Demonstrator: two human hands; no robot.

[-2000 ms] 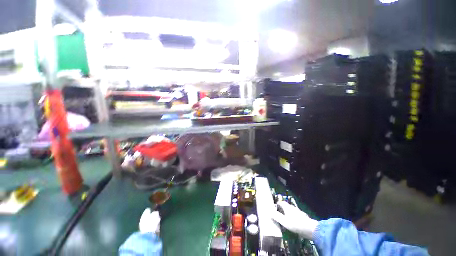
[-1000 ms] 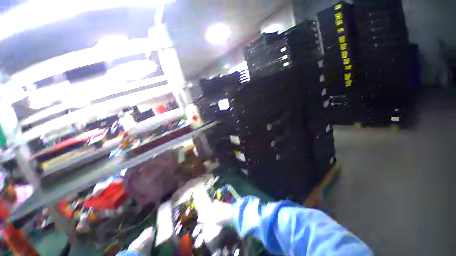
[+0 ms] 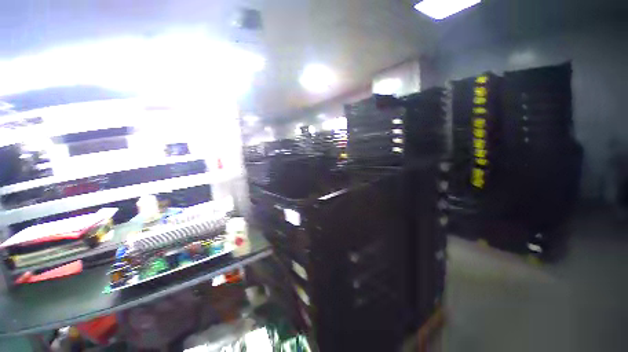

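Neither of my hands is in the picture. At the bottom edge, part of a circuit board (image 3: 292,342) shows, green with pale parts, cut off by the frame and blurred. Nearest in front of me on the right stands the stack of black totes (image 3: 375,268) with white labels on its side. The metal cup is not in view.
A metal shelf (image 3: 172,291) at the left holds a green circuit board with a finned silver part (image 3: 180,234) and red-edged flat items (image 3: 58,230). Below it is a red item (image 3: 98,328). More black totes (image 3: 537,158) stand farther right beside a grey floor (image 3: 509,302).
The view has turned right and risen. My gloved hands, blue sleeves and most of the bench board have left the picture. The shelf and tote stack now look closer.
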